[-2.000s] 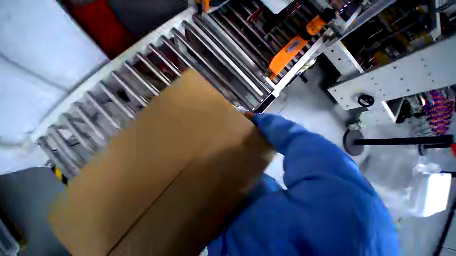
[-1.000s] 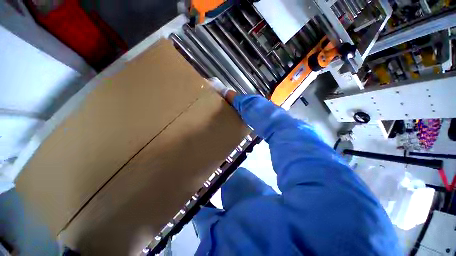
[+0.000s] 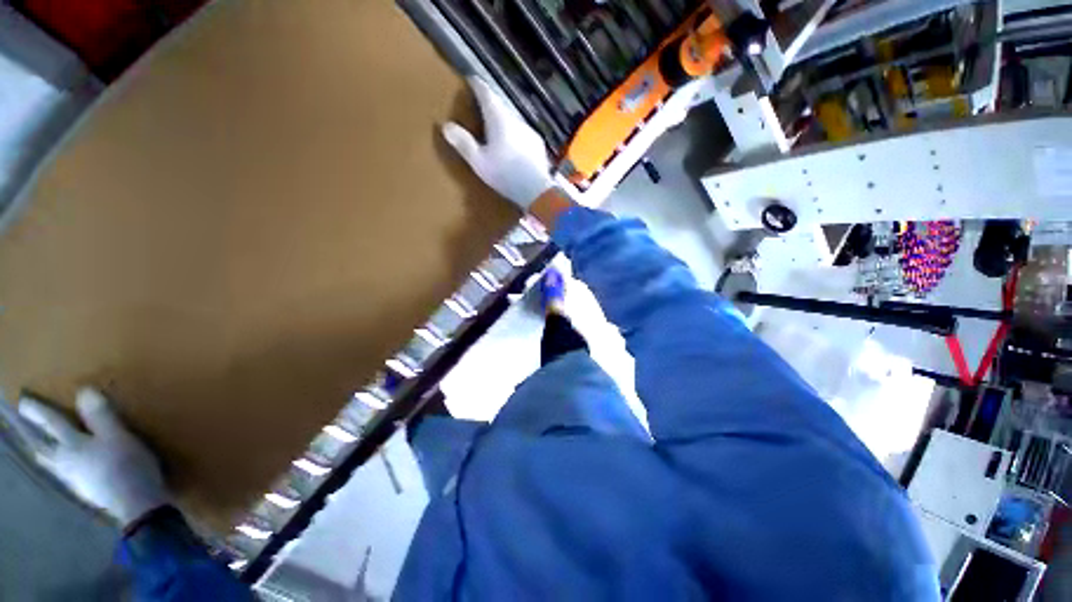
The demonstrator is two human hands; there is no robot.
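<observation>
A large brown carton [image 3: 259, 223] lies on the roller conveyor [image 3: 406, 367] and fills the upper left; its upper face shows no seam. My right hand [image 3: 508, 147], in a white glove, is at the carton's right end, thumb over the face and fingers along the edge. My left hand [image 3: 100, 459], also white-gloved, is at the lower left end, fingers spread against the border. Both hands hold the carton between them. The carton's underside is hidden.
An orange side guard [image 3: 617, 124] of the machine stands beside the rollers, just beyond my right hand. A white machine frame [image 3: 893, 188] is at the upper right. A black bar [image 3: 846, 310] and a white wrapped stack [image 3: 876, 406] are at the right.
My left hand has come into view on the carton. The carton now shows a plain face where a centre seam showed before. It has shifted towards the upper left of the picture.
</observation>
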